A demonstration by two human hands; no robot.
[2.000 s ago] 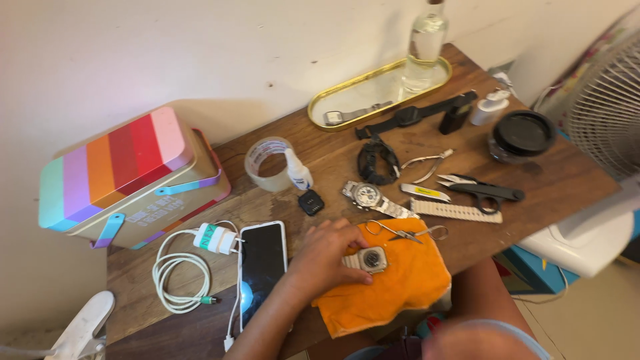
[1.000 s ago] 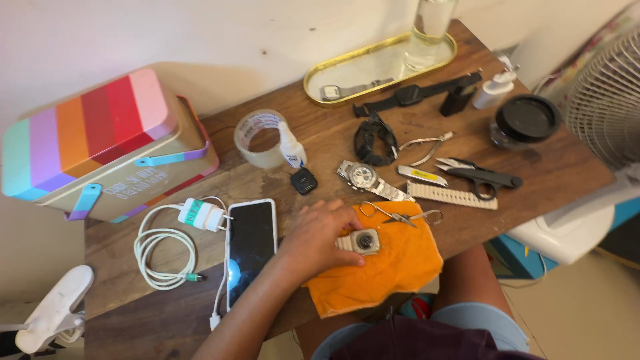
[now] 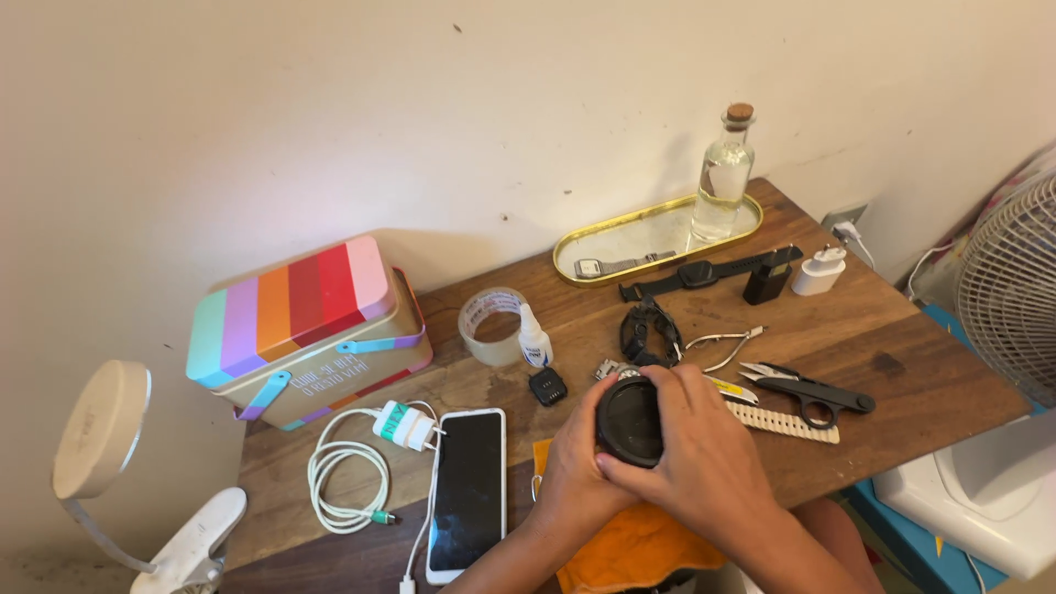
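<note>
A round container with a black lid (image 3: 631, 421) is held between both hands above the orange cloth (image 3: 652, 549). My left hand (image 3: 573, 462) grips its left side, and my right hand (image 3: 701, 429) wraps its right side. Behind the hands a metal-band watch (image 3: 609, 368) shows only in part. Close by lie a black watch strap coil (image 3: 650, 332), metal nippers (image 3: 726, 342), a cutter with a yellow label (image 3: 733, 388), a beige link band (image 3: 784, 422) and black thread snips (image 3: 808, 391). The silver watch seen earlier on the cloth is hidden.
Left stand a striped tin box (image 3: 305, 330), a coiled white cable (image 3: 318, 478), a phone (image 3: 469, 495) and a lamp (image 3: 103, 429). Behind are clear tape (image 3: 487, 326), a glue bottle (image 3: 535, 338) and a gold-rimmed tray (image 3: 606, 224) with a corked bottle (image 3: 722, 186). A fan (image 3: 1011, 289) stands right.
The black-lidded container has left its place at the table's right side and is now in both hands over the cloth. My left hand has let go of the silver watch. The view has shifted.
</note>
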